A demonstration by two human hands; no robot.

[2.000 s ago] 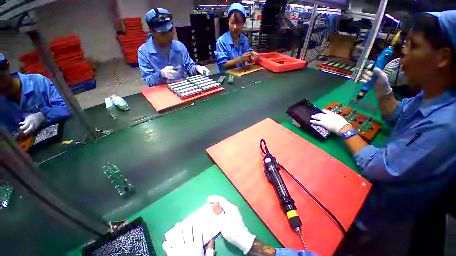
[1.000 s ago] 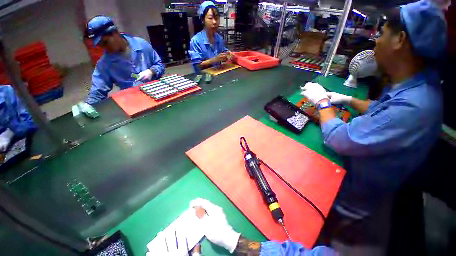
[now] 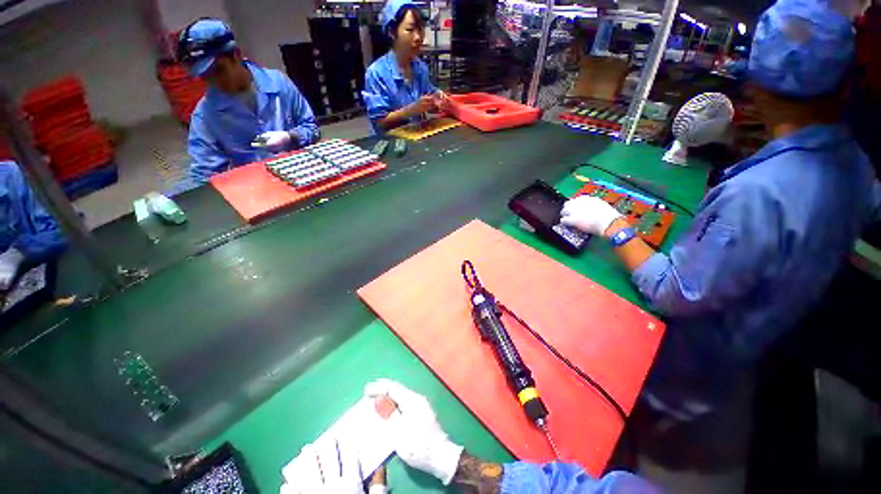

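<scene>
My right hand [image 3: 422,436], in a white glove with bare skin at a fingertip, lies at the bottom centre against flat white material [image 3: 353,429]. Whether it grips that material cannot be told. White shapes with thin dark lines [image 3: 326,467] lie left of it at the bottom edge; I cannot tell my left hand's glove from white strips there. A black electric screwdriver [image 3: 502,352] with a yellow ring lies on a red-orange board [image 3: 425,289], its bit towards me. A black tray of screws [image 3: 220,475] is cut off at the bottom left.
A green circuit board [image 3: 147,384] lies on the dark conveyor [image 3: 290,275]. At right, a worker's gloved hand reaches into another screw tray [image 3: 541,210] beside an orange fixture [image 3: 667,228]. Across the conveyor, two workers stand near a red sheet with board rows [image 3: 237,193] and a red bin [image 3: 497,112].
My view has turned right. My right hand keeps its pose against the white material. The right neighbour has put down the blue screwdriver and moved a hand to the screw tray.
</scene>
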